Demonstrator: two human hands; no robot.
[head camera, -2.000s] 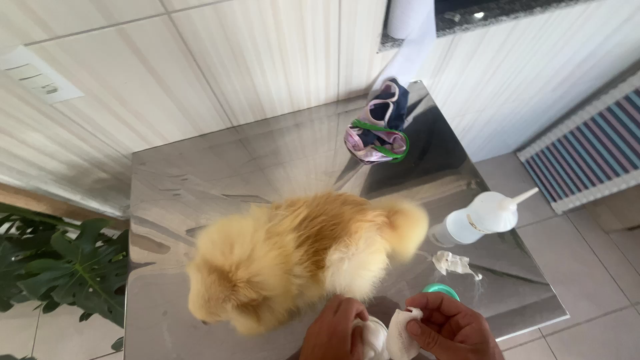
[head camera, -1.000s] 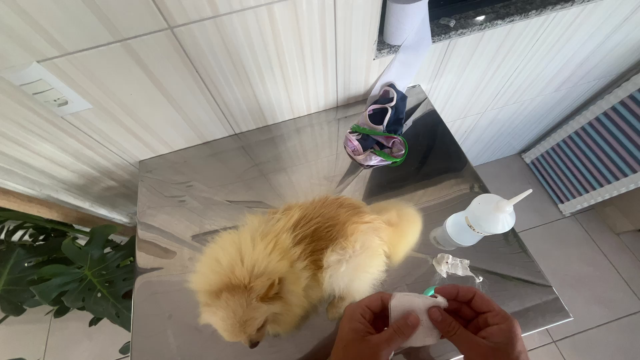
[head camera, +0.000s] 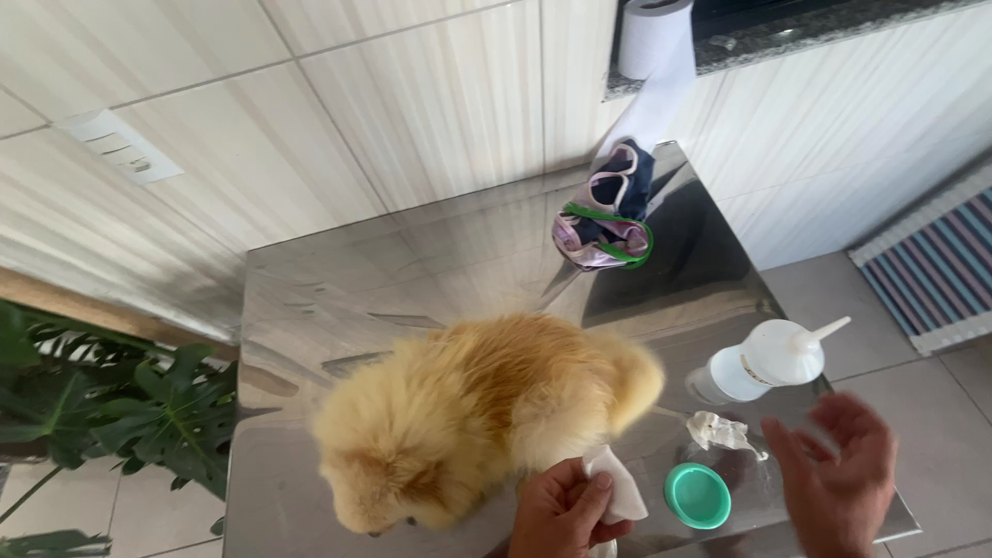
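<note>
My left hand (head camera: 570, 508) pinches a folded white pad (head camera: 616, 484) between thumb and fingers, close to the dog's hindquarters. My right hand (head camera: 837, 473), slightly blurred, is raised with its fingers apart and holds nothing. Between the hands lies a round turquoise lid or shallow dish (head camera: 697, 496). A crumpled whitish scrap (head camera: 721, 432) rests above it, and a translucent squeeze bottle with a nozzle (head camera: 763, 363) stands farther back. The fluffy cream and orange dog (head camera: 496, 387) is on the metal table, its head low at the left. A white object below my left hand is mostly cut off.
A metal-topped table (head camera: 356, 263) stands against the tiled wall. Near its back corner lies a purple and navy cloth garment with green trim (head camera: 608, 221). A paper roll (head camera: 655, 39) trails a strip down from the granite ledge. A plant (head camera: 170, 411) is at left, a striped mat (head camera: 938, 263) at right.
Both hands were together at the white pad; my right hand has let go of it and moved right. The turquoise lid or dish, partly hidden before, now shows whole.
</note>
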